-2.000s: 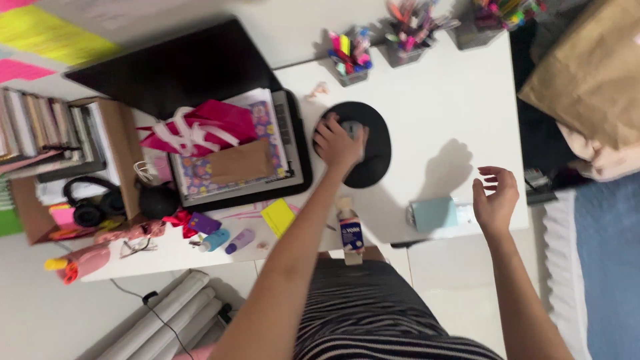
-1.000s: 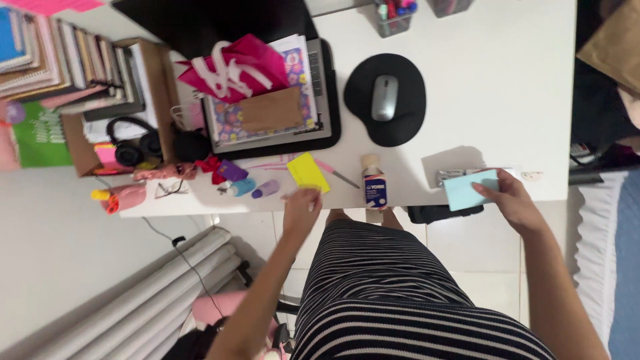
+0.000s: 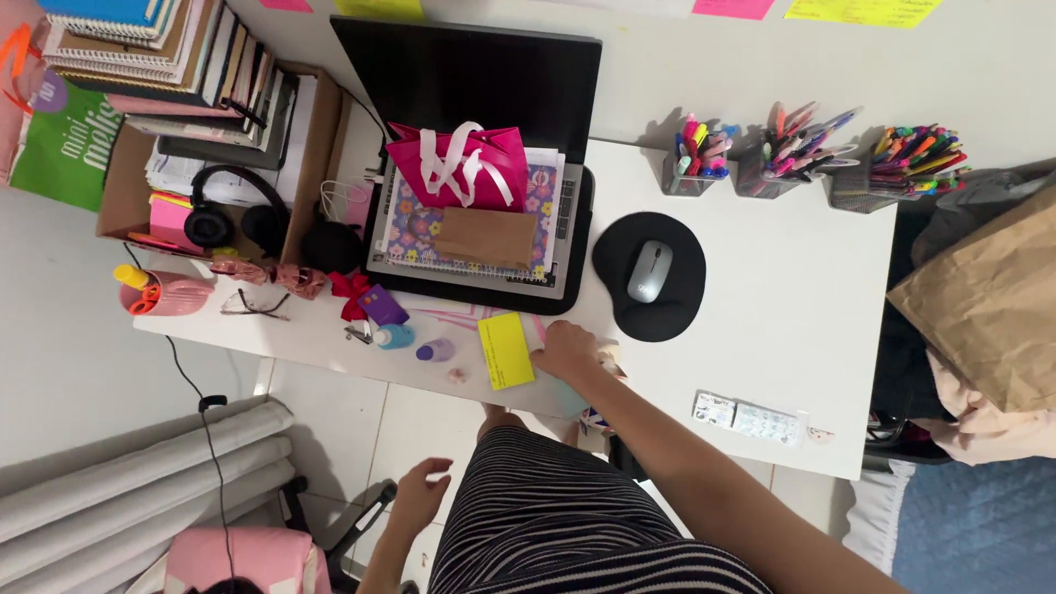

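Observation:
My right hand reaches to the front of the white desk, beside a yellow sticky note. A pale blue note pad lies partly beneath that hand and wrist; whether the fingers grip anything is hidden. My left hand is off the desk, over the floor, with fingers curled apart and nothing in them. A bottle is mostly covered by my right forearm. Left of the yellow note are a purple-capped bottle and a light blue bottle. A grey mouse rests on a black mouse pad.
An open laptop bears a pink gift bag and a brown paper packet. Mesh pen holders stand along the wall. A cardboard box holds headphones. Blister packs lie at the front right. Eyeglasses sit front left.
My right hand has moved left with the pale blue pad, from beside the blister packs to near the yellow note. My left hand has drawn back from the yellow note to over the floor.

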